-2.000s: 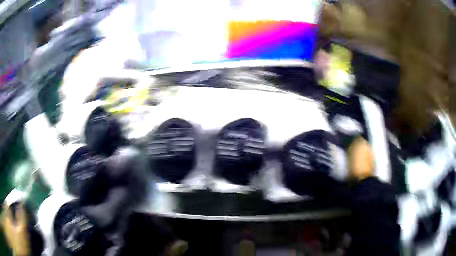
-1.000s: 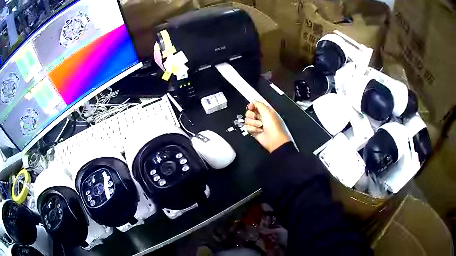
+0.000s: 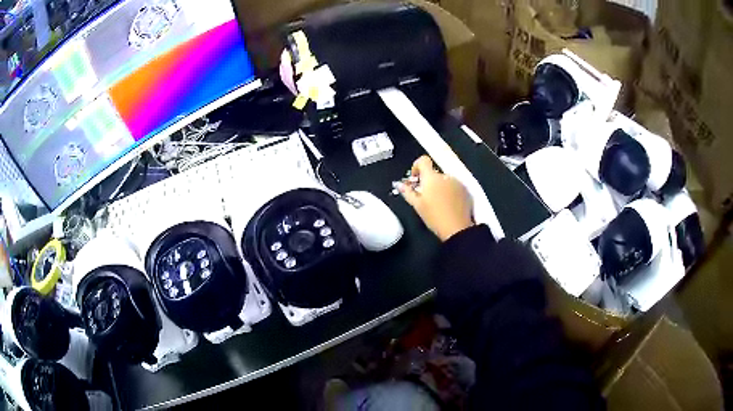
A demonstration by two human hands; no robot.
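Observation:
My right hand (image 3: 438, 199) is over the black desk, right of the mouse, with its thumb and fingertips at the small pale parts (image 3: 407, 184). The fingers partly hide these parts, and I cannot tell whether one is pinched. Black-and-white PTZ camera heads stand in a row along the desk's front edge, the nearest large one (image 3: 301, 243) left of my hand, with another (image 3: 191, 271) and a third (image 3: 116, 309) further left. Their lens rings face me. My left hand is not in view.
A white mouse (image 3: 371, 221) and keyboard (image 3: 213, 183) lie behind the cameras. A small white box (image 3: 372, 148) and black printer (image 3: 378, 60) with a long white strip (image 3: 442, 152) stand behind my hand. A carton (image 3: 591, 315) of cameras is at right. The monitor (image 3: 181, 76) is back left.
The view has shifted, so the desk things sit further right and the cameras slightly higher. My right hand has moved onto the small pale parts, fingertips lower on the desk.

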